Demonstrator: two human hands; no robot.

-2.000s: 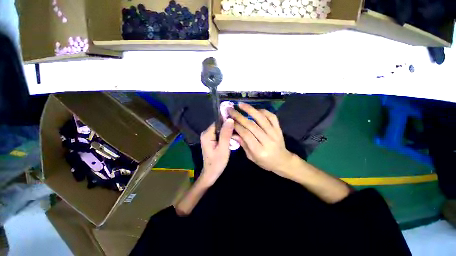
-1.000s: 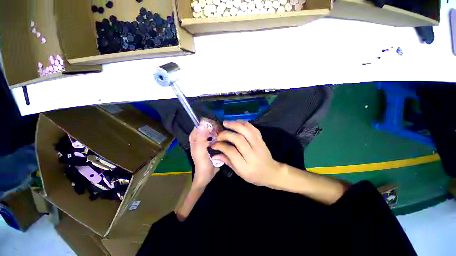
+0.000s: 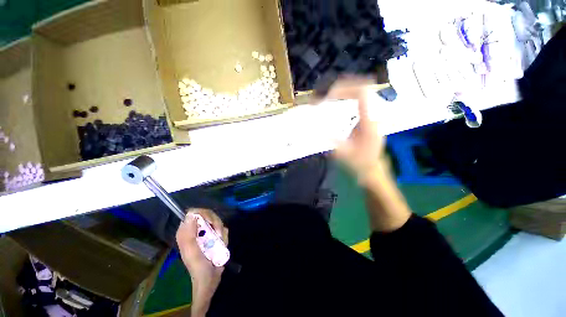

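Observation:
My left hand [image 3: 193,244] is closed around the hammer and a pink housing. The hammer's silver head [image 3: 139,169] points up and left over the bench edge. The pink housing [image 3: 211,240] lies along the hammer's handle and shows a dark round hole. My right hand [image 3: 360,127] is blurred, raised over the bench in front of the rightmost tray. Its fingers point toward the tray of black pieces [image 3: 332,37]; whether it holds anything cannot be told.
Trays hold cream caps [image 3: 229,102], black caps [image 3: 124,135] and pink caps [image 3: 23,176]. White and purple-blue parts [image 3: 475,46] lie at the bench's right, beside a person's dark sleeve [image 3: 490,148]. A deep carton [image 3: 93,260] with mixed parts stands lower left.
My right hand has left the pink housing and moved up and right to the bench. My left hand keeps the hammer and housing. The view has turned to the right.

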